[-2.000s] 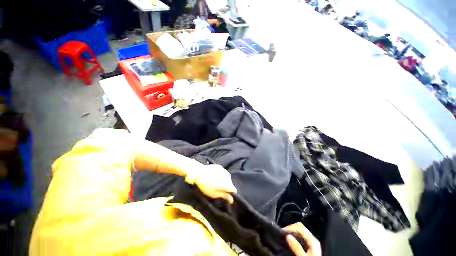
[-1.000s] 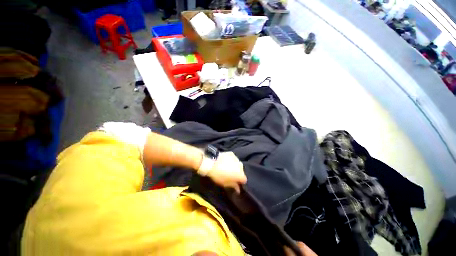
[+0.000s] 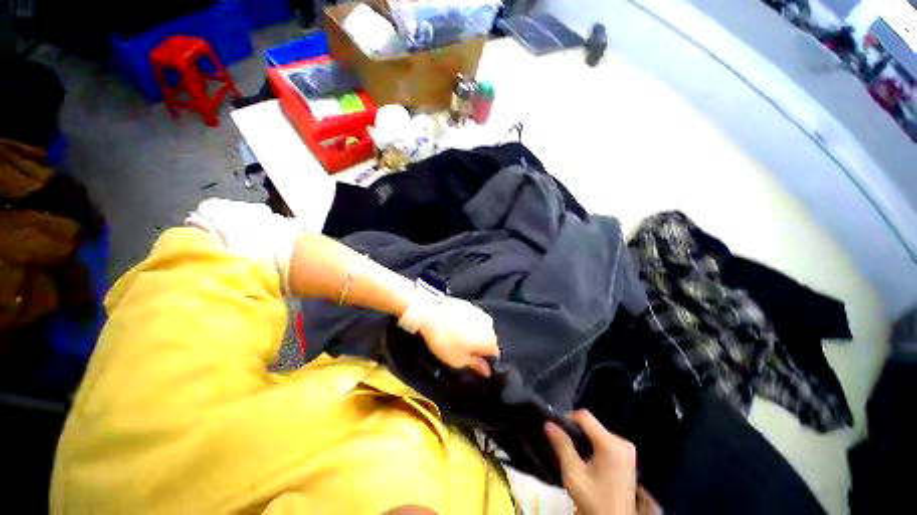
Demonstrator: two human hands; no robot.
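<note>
My left hand (image 3: 454,334), with a watch and a bracelet on the wrist, grips the edge of a dark garment (image 3: 523,415) close to my body. My right hand (image 3: 599,463) pinches the same edge further right, thumb towards me. The edge between the hands is bunched and looks thick. A charcoal grey garment (image 3: 503,287) with a pale stitch line lies heaped just beyond my hands. A black garment (image 3: 412,201) lies partly under it. Thin pale cord or thread shows faintly on black cloth right of the grey heap.
A plaid garment (image 3: 724,322) lies on the white table (image 3: 644,131) at right, over black cloth. A red tray (image 3: 327,116), cardboard box (image 3: 412,75) and small bottles stand at the back left. A red stool (image 3: 191,75) and blue crates (image 3: 176,45) are on the floor.
My right hand has come further into view and closer to my left hand. The edge between them has gone from stretched to bunched. The view has shifted slightly.
</note>
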